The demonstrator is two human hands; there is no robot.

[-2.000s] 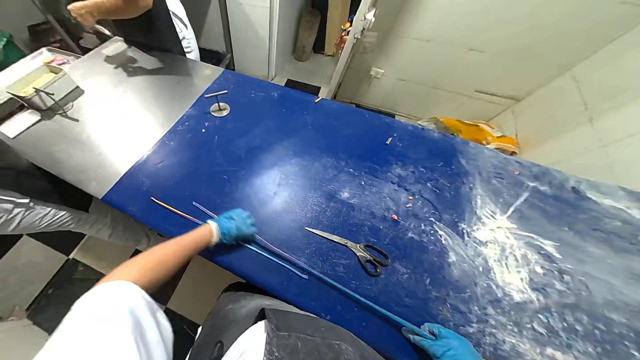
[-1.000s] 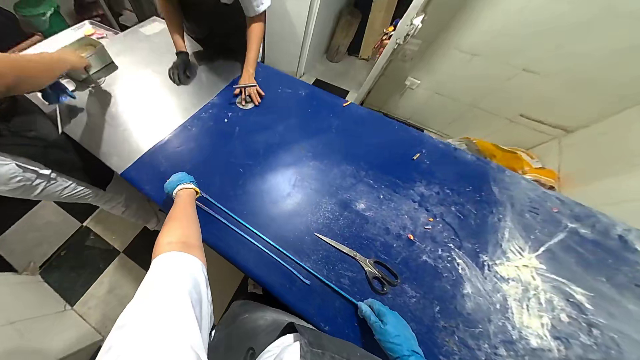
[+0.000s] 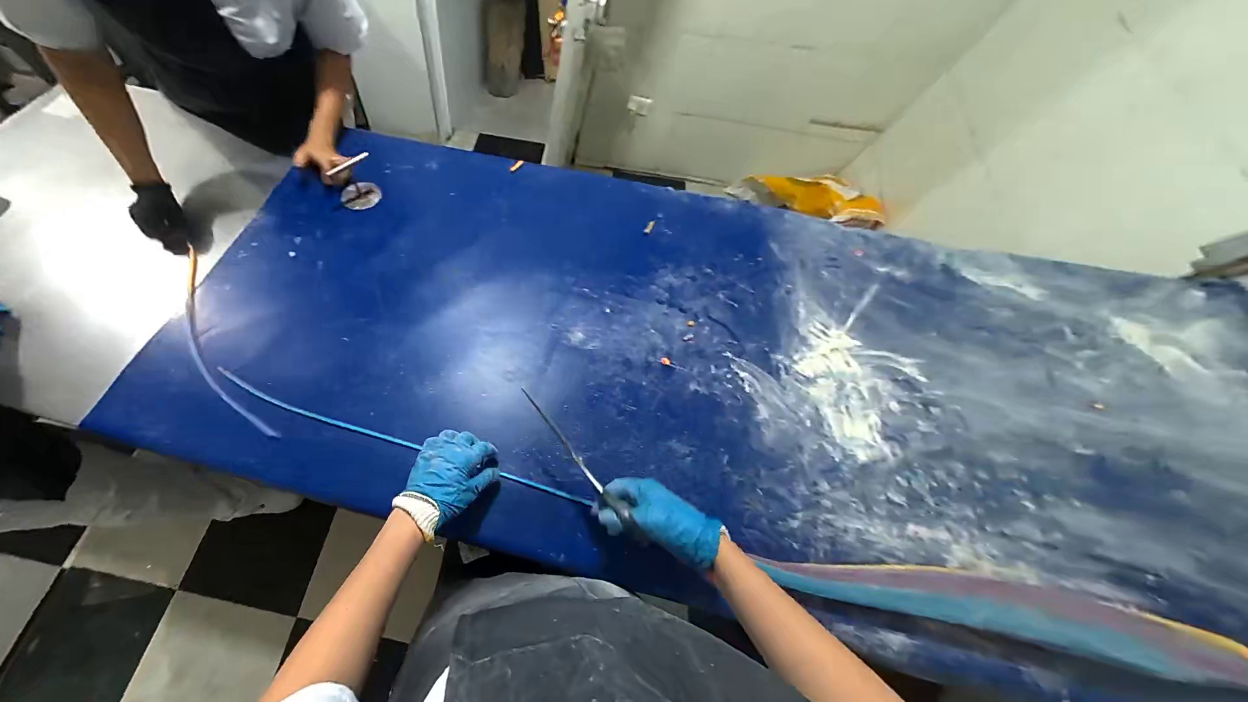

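Observation:
A thin blue rope-like strand (image 3: 327, 419) runs along the near side of the blue tabletop. My left hand (image 3: 453, 478), in a blue glove, rests over its middle; whether the fingers grip it is hidden. In my gloved right hand (image 3: 658, 520) are the scissors (image 3: 570, 450), held by the handles, blades pointing up and left, beside the strand's right part. Past my right wrist lies a wide striped band (image 3: 936, 595) of blue, mauve and yellow. A second thin strand (image 3: 207, 366) curves on the left, its orange end at a co-worker's black-gloved hand (image 3: 159, 216).
The co-worker's other hand (image 3: 322, 161) is by a round metal disc with an upright handle (image 3: 361, 195) at the far edge. White powder (image 3: 843, 390) and small crumbs dot the blue tabletop (image 3: 439, 234). A metal table (image 3: 58, 253) adjoins at left; a yellow bag (image 3: 814, 198) lies beyond.
My right hand has taken up the scissors that lay on the table. My left hand has moved right along the strand. One strand has shifted left, to the co-worker's gloved hand.

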